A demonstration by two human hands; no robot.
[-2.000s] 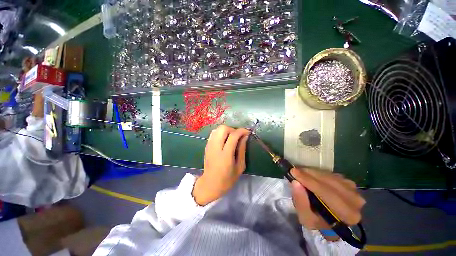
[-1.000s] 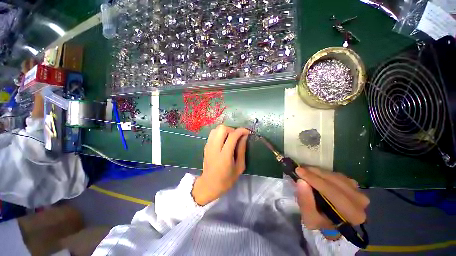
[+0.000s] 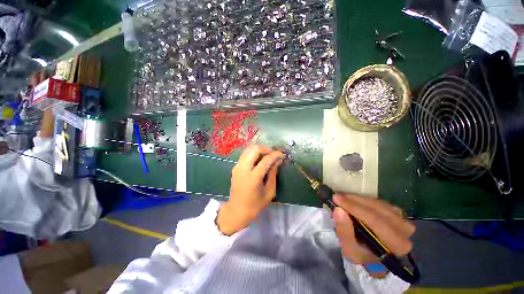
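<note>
My right hand (image 3: 368,227) holds a soldering iron (image 3: 359,228) with a black and yellow handle; its thin tip points up-left to my left fingertips. My left hand (image 3: 248,182) has thumb and index finger pinched beside the tip, on the solder wire (image 3: 201,154) that runs in from the left. A tiny metal part (image 3: 287,154) is at the iron tip; its details are too small to tell. A pile of red wires (image 3: 231,132) lies just behind my left hand. Small dark components (image 3: 198,139) lie left of the red wires.
Behind is a clear tray (image 3: 230,105) of shiny parts. At right are a round tin (image 3: 404,103) with silvery shavings, a pale card (image 3: 368,150) and a fume fan (image 3: 457,129). A solder spool (image 3: 103,134), blue stick (image 3: 141,150) and another person's sleeve (image 3: 49,184) are at left.
The view has shifted slightly, so the tin and fan appear lower and further left. My left fingers have bent a little; the iron tip remains beside them.
</note>
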